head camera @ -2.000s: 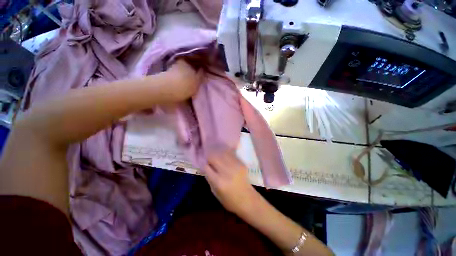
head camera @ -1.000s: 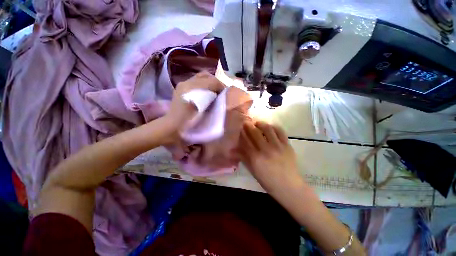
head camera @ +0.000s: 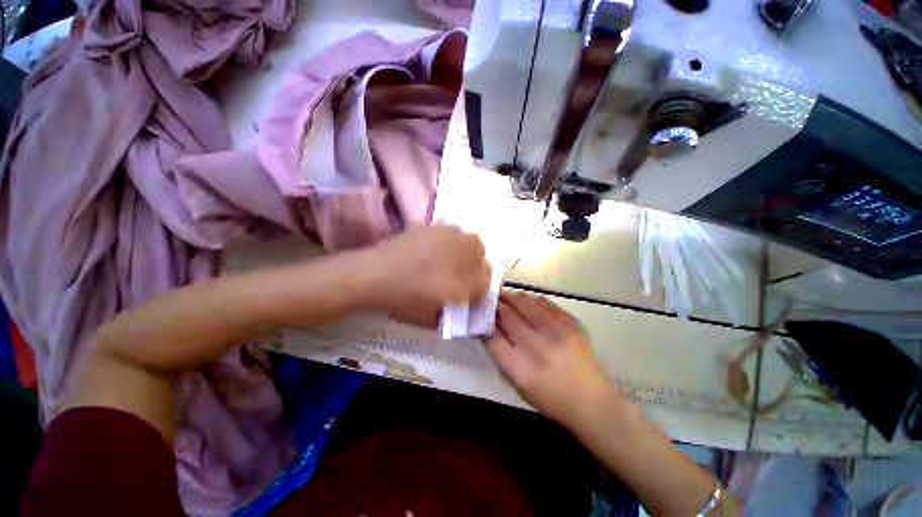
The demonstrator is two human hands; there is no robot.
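The pale band (head camera: 471,316) lies at the needle, brightly lit and whitish, with its near end between my hands. My left hand (head camera: 445,265) is closed on this band from the left. My right hand (head camera: 541,348) lies at the band's near right edge with its fingertips against it; whether it grips is unclear. The pink garment body (head camera: 111,192) hangs in a heap at the left, and a curved part of it (head camera: 349,131) lies left of the machine head. The presser foot and needle (head camera: 551,207) stand just behind the band.
The sewing machine head (head camera: 647,111) with its dark screen panel (head camera: 839,202) fills the upper right. White strips (head camera: 682,265) fan out right of the needle. A black pointed piece (head camera: 859,369) lies at the right end. The printed ruler (head camera: 404,348) runs along the table's front edge.
The band has been unfolded and laid flatter by the needle. My left hand has moved right and nearer the front edge. My right hand has moved slightly toward the front. The camera view has shifted slightly.
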